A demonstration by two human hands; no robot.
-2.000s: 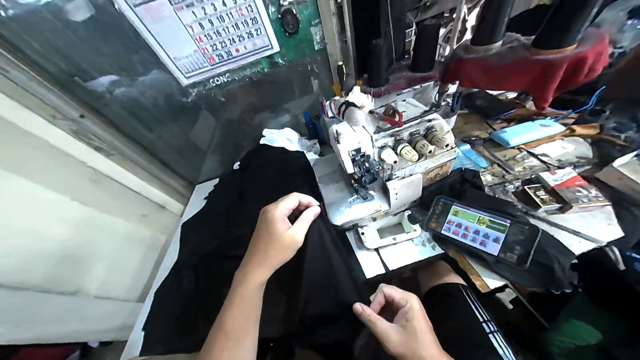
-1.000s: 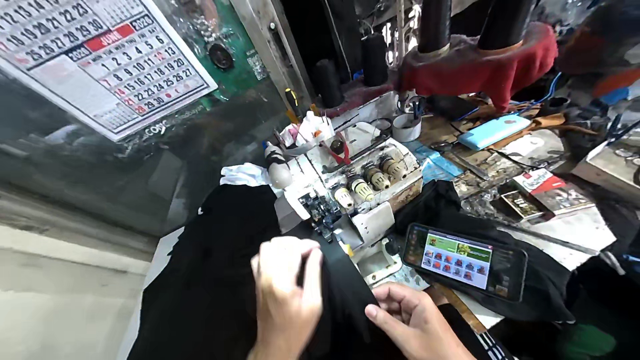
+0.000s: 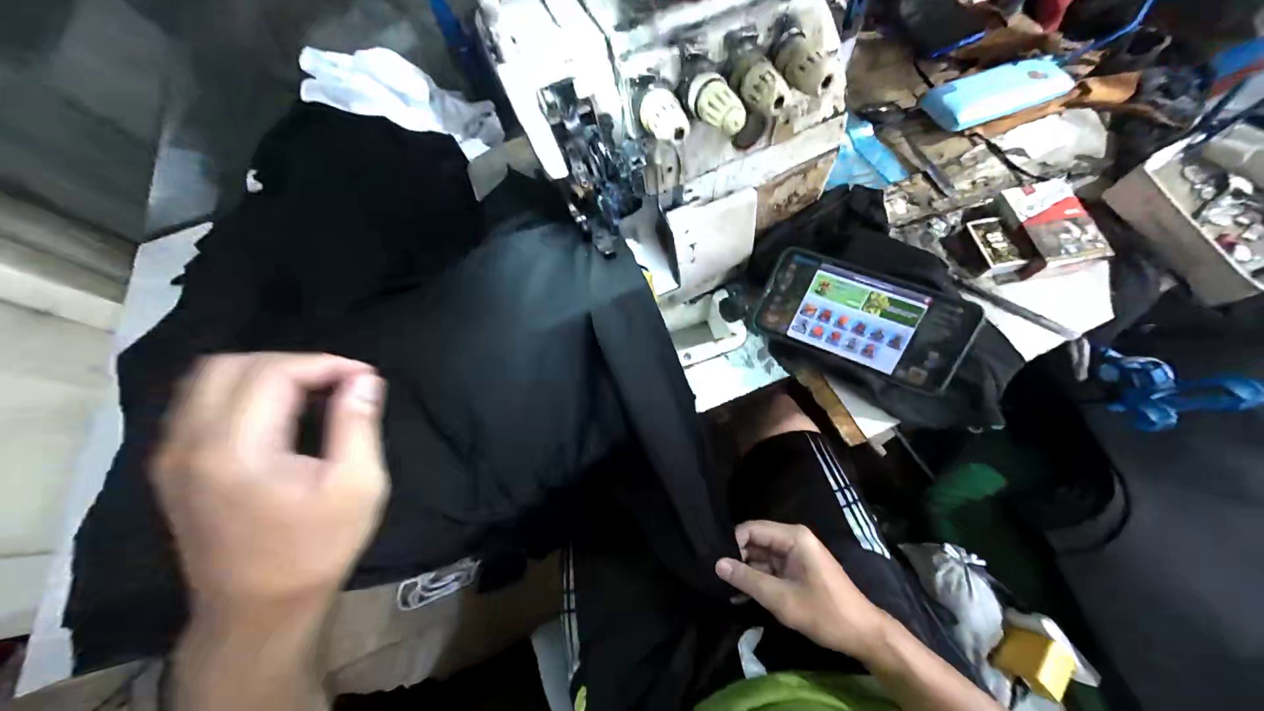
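Black fabric (image 3: 474, 365) covers the table, and its upper right part runs under the presser foot area of a white overlock sewing machine (image 3: 731, 188). My left hand (image 3: 276, 464), blurred by motion, hovers over the fabric's left part with thumb and forefinger curled toward each other; whether it pinches anything cannot be told. At the lower right, my right hand (image 3: 800, 583) holds the fabric's hanging edge between thumb and fingers, below the machine.
A phone with a lit screen (image 3: 869, 318) lies on dark cloth right of the machine. Beyond it are small boxes (image 3: 1057, 222), a light blue case (image 3: 997, 94) and scattered tools. White cloth (image 3: 395, 94) lies behind the fabric. Blue-handled scissors (image 3: 1175, 390) are at the right.
My left hand has moved away from the machine to the left. My right hand stays at the fabric's edge. The view has shifted down and closer.
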